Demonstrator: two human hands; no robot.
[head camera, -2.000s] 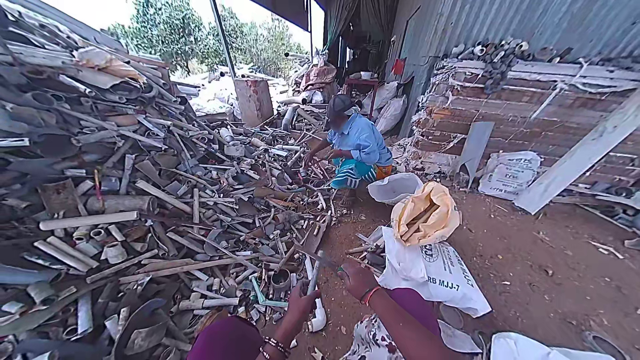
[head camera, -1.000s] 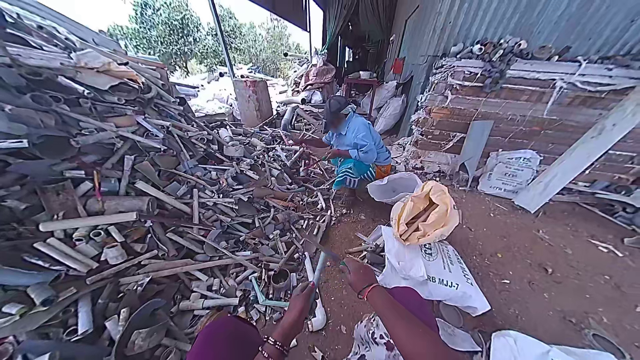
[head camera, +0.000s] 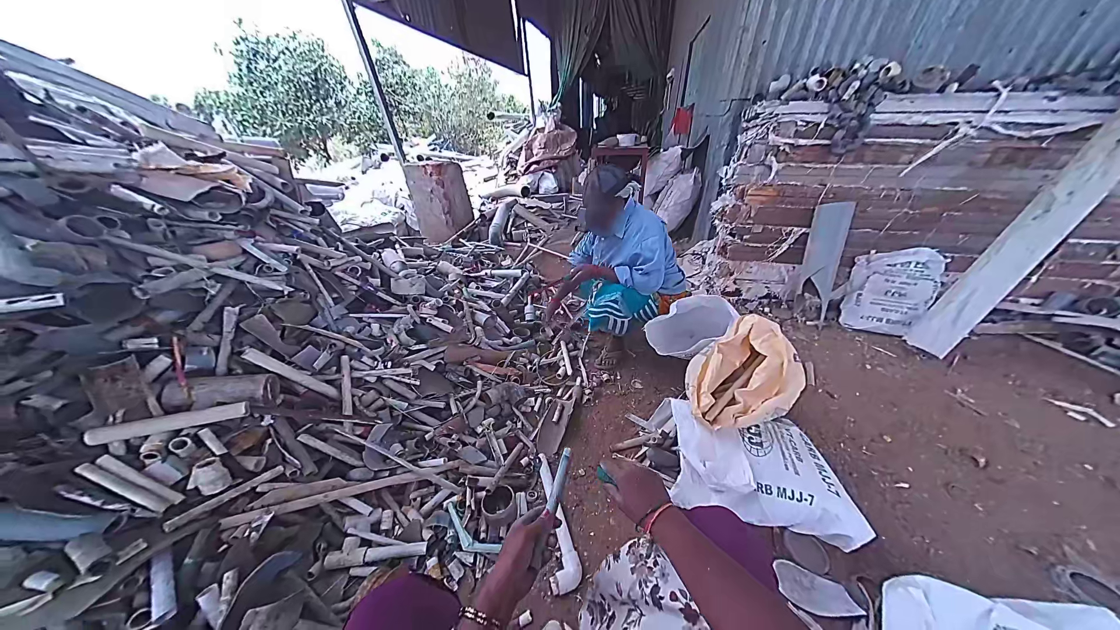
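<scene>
My left hand (head camera: 529, 538) grips a short length of pale blue-grey plastic pipe (head camera: 558, 483), its free end pointing up and away. To its right, my right hand (head camera: 634, 492) is closed around a thing with a green end (head camera: 605, 475); the rest of it cannot be made out. The two hands are apart. A white pipe with an elbow (head camera: 567, 560) lies on the ground between them. Left of my hands spreads a big heap of scrap plastic pipes (head camera: 376, 455), with a light-blue branched pipe piece (head camera: 468, 534) near my left hand.
A person in a blue shirt (head camera: 643, 249) squats beyond the heap. Close by are a white basin-like container (head camera: 691, 324), an open yellowish sack of pipe pieces (head camera: 761, 372) and a printed white sack (head camera: 779, 481). A plank (head camera: 1019, 241) leans by the stacked boards at right.
My right hand has drawn slightly away from the pipe in my left hand; the thin blade-like thing seen between them earlier no longer shows. The other person's arms have lowered toward the heap.
</scene>
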